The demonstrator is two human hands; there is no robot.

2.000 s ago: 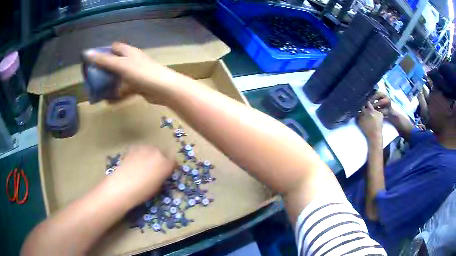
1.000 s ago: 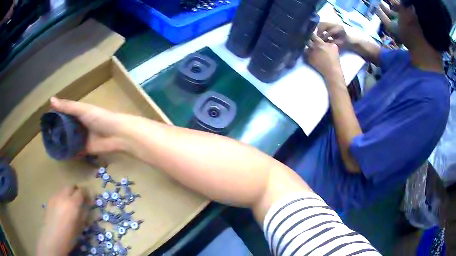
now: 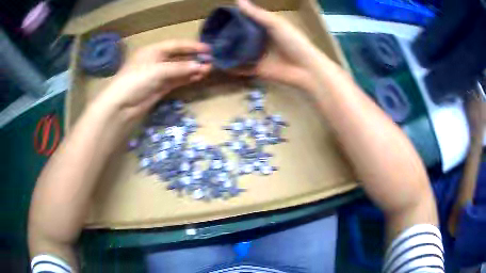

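My right hand [image 3: 280, 48] holds a dark cup-shaped housing [image 3: 233, 38] above the cardboard tray, its hollow side turned towards me and to the left. My left hand [image 3: 165, 69] is at the left edge of the housing, with a small grey pronged insert [image 3: 203, 57] pinched between thumb and fingers. The insert is blurred and partly hidden. A loose pile of grey inserts with pale discs [image 3: 197, 160] lies in the tray [image 3: 314, 181] below my hands. Another dark housing [image 3: 101, 54] stands at the tray's back left corner.
Orange-red scissors [image 3: 47, 134] lie left of the tray. Two housings [image 3: 391, 98] sit on the green bench to the right. Dark stacked housings [image 3: 447, 53], a white sheet [image 3: 450, 136] and a blue bin [image 3: 397, 9] are beyond. Another person's arm [image 3: 471, 154] shows at the right edge.
The view has swung left. My left hand has risen from the pile to the housing, now with an insert. My right hand still holds the housing, now hollow side towards me.
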